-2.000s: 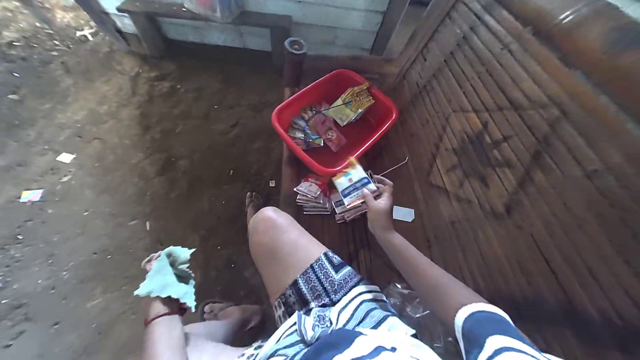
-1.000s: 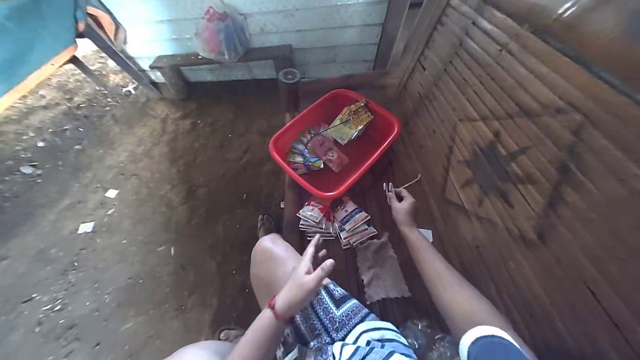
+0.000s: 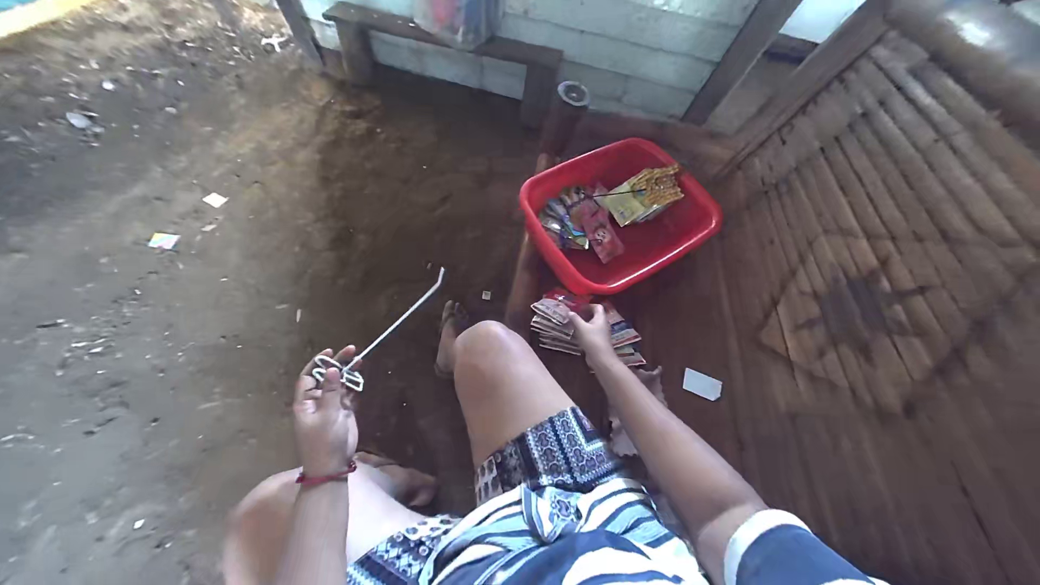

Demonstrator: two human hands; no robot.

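Observation:
My left hand (image 3: 327, 406) is raised over the ground at the left, its fingers closed on a white metal wire hook (image 3: 398, 321) with a bent base and a long prong. At the centre right, my right hand (image 3: 593, 329) touches the stacks of small packets (image 3: 556, 321) on the wooden platform; whether it grips one cannot be told. Just beyond the packets stands a red plastic basin (image 3: 670, 256) holding strips of sachets (image 3: 601, 231) and yellow packets (image 3: 638, 199). A crumpled cloth (image 3: 624, 422) lies partly behind my right forearm.
A white card (image 3: 702, 384) lies on the slatted bamboo platform (image 3: 812, 455), right of my forearm. A round post (image 3: 561, 122) rises behind the basin's left side. A low wooden bench (image 3: 520, 54) with a plastic bag (image 3: 461, 16) stands by the wall. Litter dots the dirt ground.
The white wire hook, by my right hand a second ago, is now in my left hand, which has moved left. My right hand has moved left to the packets. The cloth left my left hand earlier.

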